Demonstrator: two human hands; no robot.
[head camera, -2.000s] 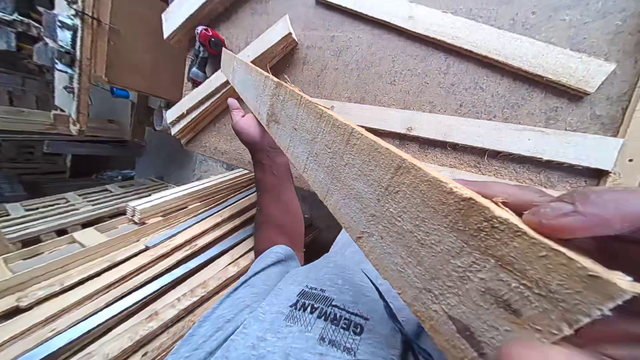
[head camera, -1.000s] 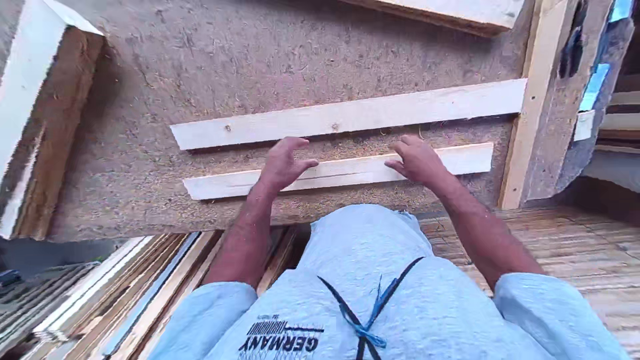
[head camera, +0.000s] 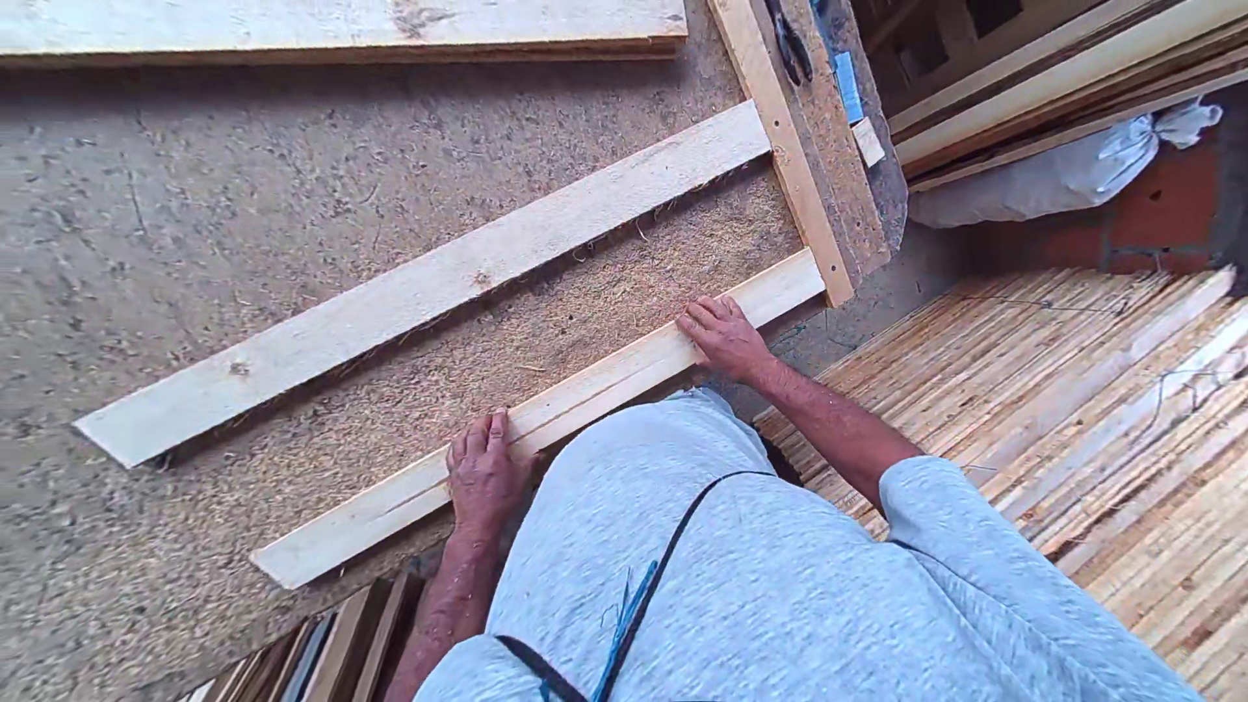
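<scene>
A pale wooden board (head camera: 595, 382) lies along the near edge of the worktable, its right end against a wooden strip (head camera: 795, 166) fixed across the table. My left hand (head camera: 485, 468) grips this board left of its middle, fingers over the top and thumb hidden. Farther right, my right hand (head camera: 723, 338) holds the same board, fingertips over its far edge. A second wooden board (head camera: 429, 283) lies farther in on the table, apart from the first, with its right end also at the strip.
A thick wooden plank (head camera: 341, 34) lies at the back left. Pliers (head camera: 790, 44) rest beyond the strip. Sawdust (head camera: 546, 331) covers the table (head camera: 244, 166). Stacked wooden slats (head camera: 1053, 390) stand at the right, and more lumber (head camera: 341, 634) at the lower left.
Both hands have come down onto the near board, which now lies nearer the table edge and farther from the other board. The view has turned. Two seconds ago a large board was in the hands.
</scene>
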